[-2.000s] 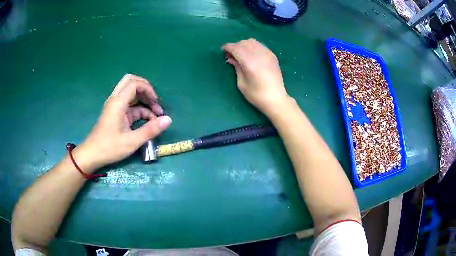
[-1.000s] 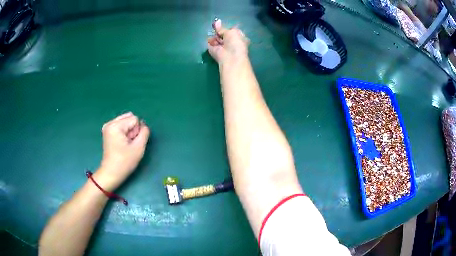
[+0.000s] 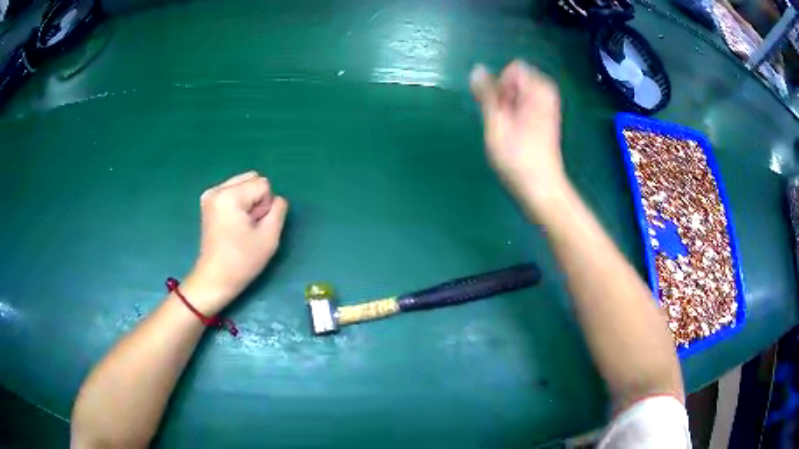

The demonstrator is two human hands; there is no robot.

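Observation:
A small mallet (image 3: pixel 377 308) lies on the green work surface (image 3: pixel 368 175), its metal head to the left and its black grip to the right. My left hand (image 3: pixel 239 230) is closed in a loose fist above and left of the mallet head; whether it holds something small is hidden. My right hand (image 3: pixel 523 123) is blurred, raised over the surface at right of centre, fingers curled; I cannot tell if something is between them. A black fan unit with pale blades (image 3: pixel 632 70) lies at the upper right.
A blue tray (image 3: pixel 638 188) of small copper-coloured parts is at the right, with blue bottom showing through a gap. Another dark fan part (image 3: pixel 589 9) is at the top edge. Dark round fan units (image 3: pixel 66 22) are at the upper left.
My right hand has moved right from the far centre, uncovering the mallet's grip. My left hand, with fingers apart at first, has closed into a fist. The view has shifted.

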